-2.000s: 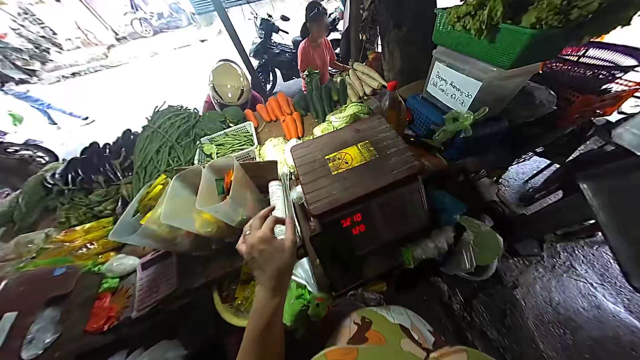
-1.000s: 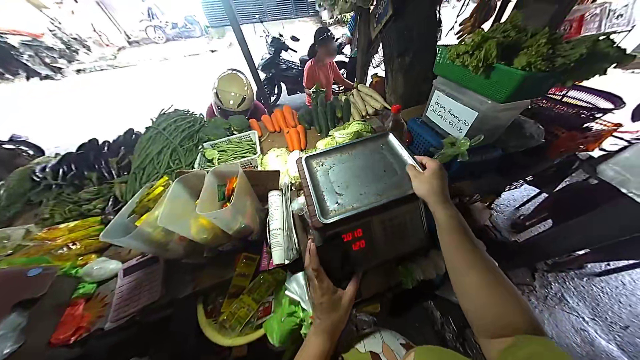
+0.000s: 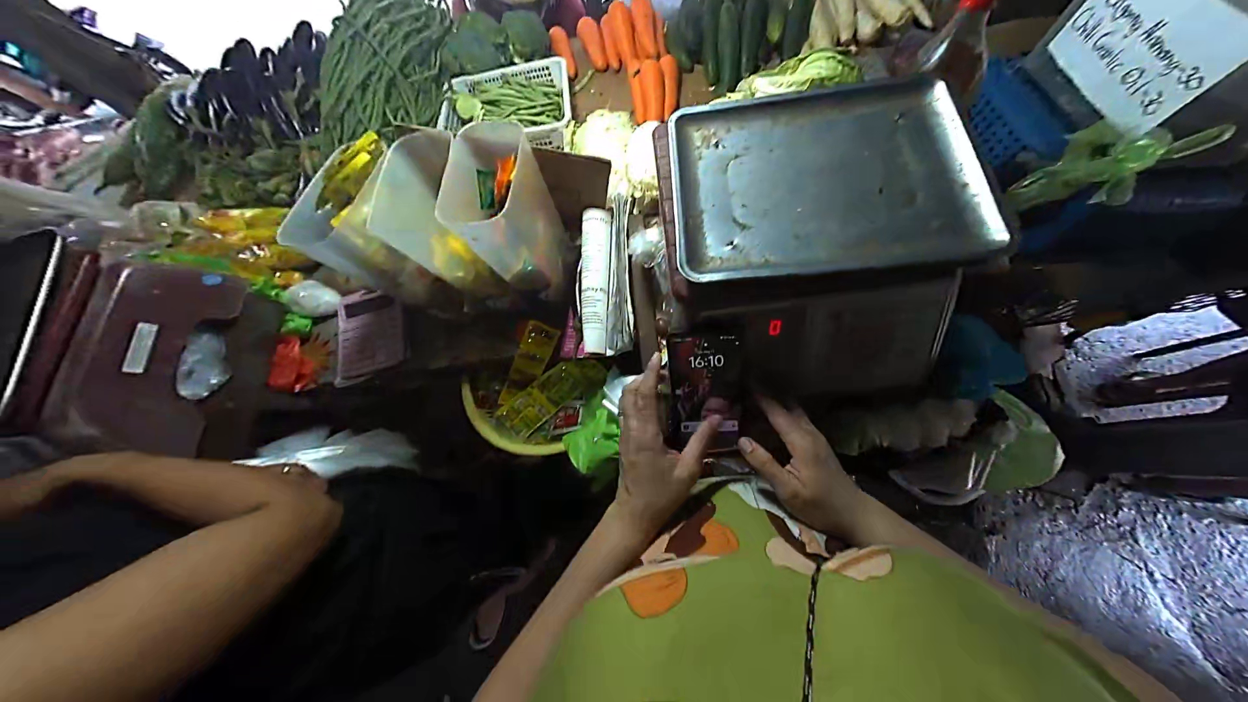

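A smartphone [image 3: 704,390] with its screen lit is held upright in my left hand [image 3: 655,444], whose thumb lies over the lower screen. My right hand [image 3: 801,473] is just right of the phone, fingers apart, with nothing seen in it. Directly behind the hands stands a digital scale [image 3: 838,336] with a red lit display. On top of it rests a metal tray [image 3: 829,180], bare and slightly stained. A rolled paper [image 3: 596,283] stands left of the scale.
Plastic containers of packets [image 3: 507,214] stand left of the scale, a yellow basin [image 3: 478,414] below them. Carrots [image 3: 643,58], long beans [image 3: 380,78] and a basket of green beans [image 3: 561,102] lie behind. Another person's arm [image 3: 175,556] is at lower left. A blue basket [image 3: 1014,117] stands right.
My right hand has left the tray's edge and come down beside the phone, which is now in my left hand. The tray was not on the scale two seconds ago. The view has tilted down.
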